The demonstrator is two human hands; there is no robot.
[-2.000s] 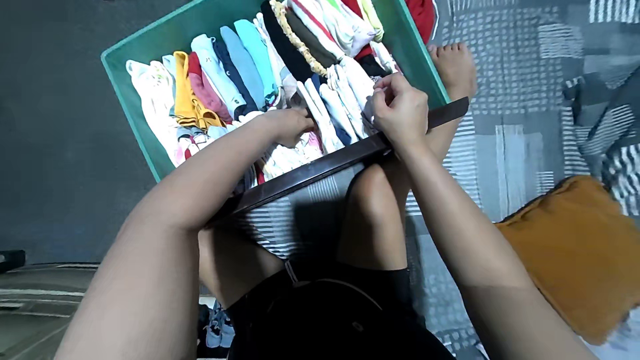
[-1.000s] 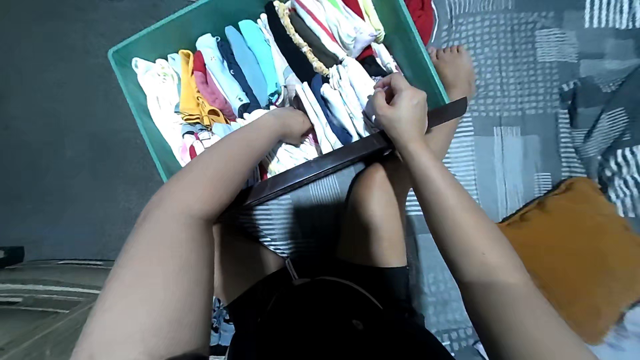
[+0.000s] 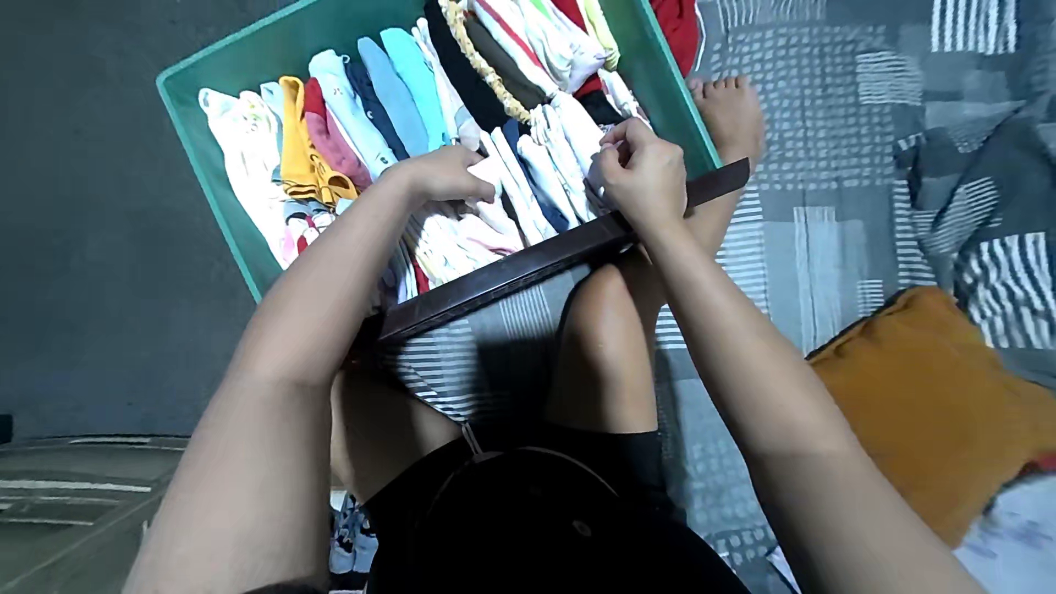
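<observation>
A green plastic drawer with a dark brown front edge lies across the view above my knees, packed with rows of folded clothes. My left hand reaches over the middle, its fingers spread at white folded clothes; whether it grips any is unclear. At the right side, my right hand is curled against the end of a row of white folded clothes, its fingertips partly hidden. Yellow, red and turquoise folded clothes stand on edge left of my left hand.
Beneath my legs and to the right spreads a grey patterned sheet. An orange-brown pillow lies at the right. Red cloth sits beyond the drawer's right wall, near my bare foot. Dark grey floor lies to the left.
My left hand has come up a little from among the clothes, and its fingers now show. My right hand stays in nearly the same place.
</observation>
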